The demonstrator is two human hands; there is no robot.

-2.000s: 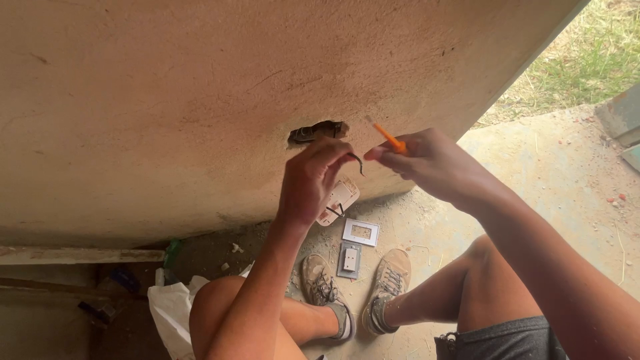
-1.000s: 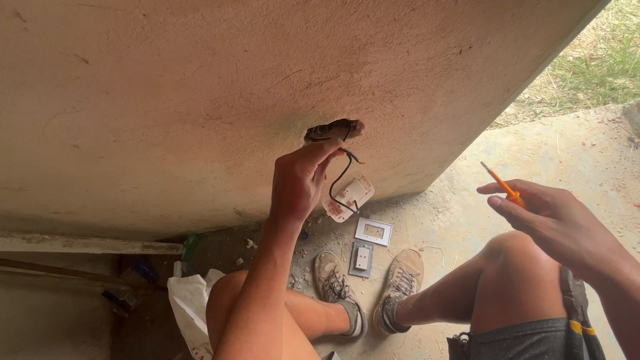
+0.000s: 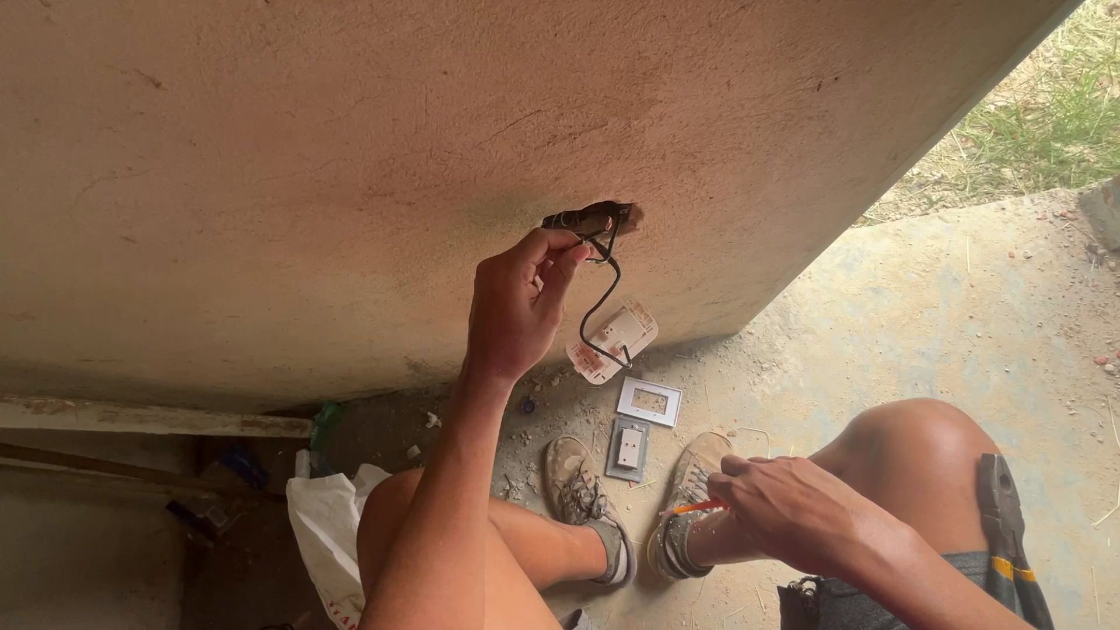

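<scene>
My left hand [image 3: 525, 302] pinches a black electrical wire [image 3: 599, 302] just below a rough hole [image 3: 595, 219] in the plastered wall. From there the wire curves down to the back of a white plastic outlet plate [image 3: 617, 337], which hangs by the wall's foot. In my right hand [image 3: 779, 507], low over my shoe, is an orange-handled screwdriver [image 3: 696, 507]. On the ground between my feet lie a white cover frame [image 3: 649, 402] and a grey-backed outlet [image 3: 628, 449].
Pliers with black and yellow handles [image 3: 1006, 534] rest on my right thigh. A white bag [image 3: 328, 534] lies beside my left leg. Plaster crumbs litter the concrete floor [image 3: 875, 324]; a wooden board [image 3: 149, 414] runs along the wall at left.
My right hand has moved away from the wire and down toward my shoe, still holding the screwdriver. My left hand stays by the hole with the wire.
</scene>
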